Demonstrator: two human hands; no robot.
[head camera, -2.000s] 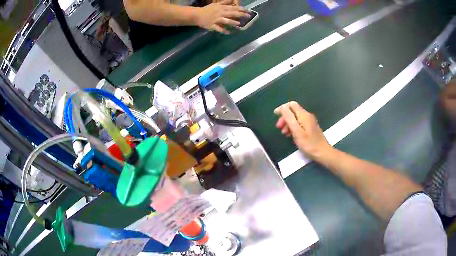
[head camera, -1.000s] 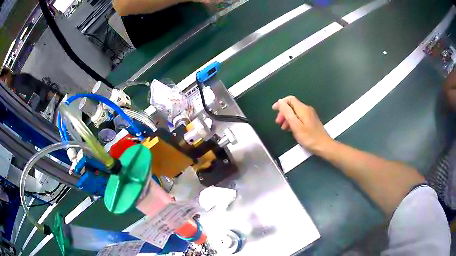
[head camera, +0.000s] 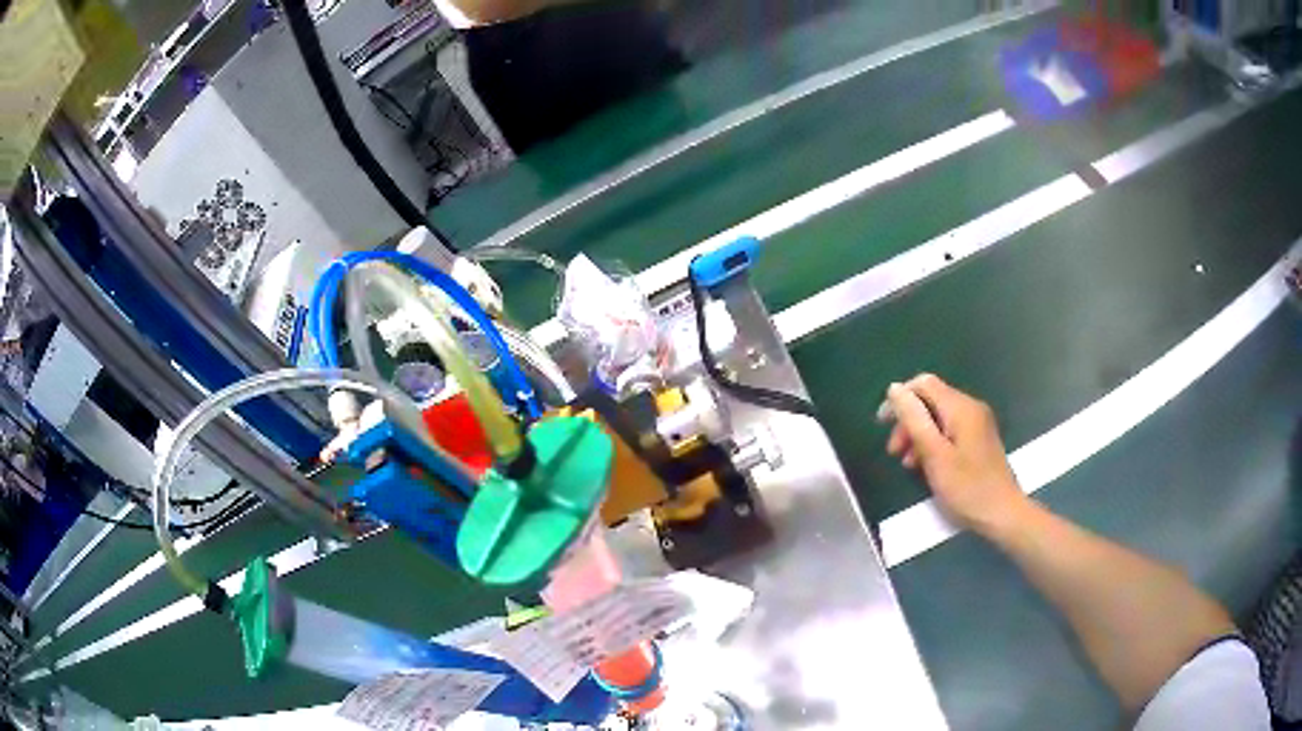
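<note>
My right hand (head camera: 954, 450) reaches in from the right over the green bench top, right of the metal machine base (head camera: 871, 628). Its fingers are loosely curled together and I see nothing in them. My left hand is out of the picture. The red-orange dispensing syringe (head camera: 583, 571) has a green adapter cap (head camera: 536, 500) and leans over the plate. The blue dispensing syringe (head camera: 386, 653) lies lower left, its cap (head camera: 260, 618) at its upper end. Paper labels hang from both. A round silver fixture (head camera: 714, 711) is cut off by the lower edge.
The orange-gold and black positioning stage (head camera: 714, 507) with silver knobs stands behind the syringes. A blue connector (head camera: 725, 261) with a black cable and a clear plastic bag (head camera: 607, 314) are beyond it. Hoses arch on the left. Part of another person's arm (head camera: 493, 7) shows at the top.
The view has shifted, so the machine and my right hand appear farther right and lower. The other person's hands and phone have left the picture. My right hand keeps its curled pose.
</note>
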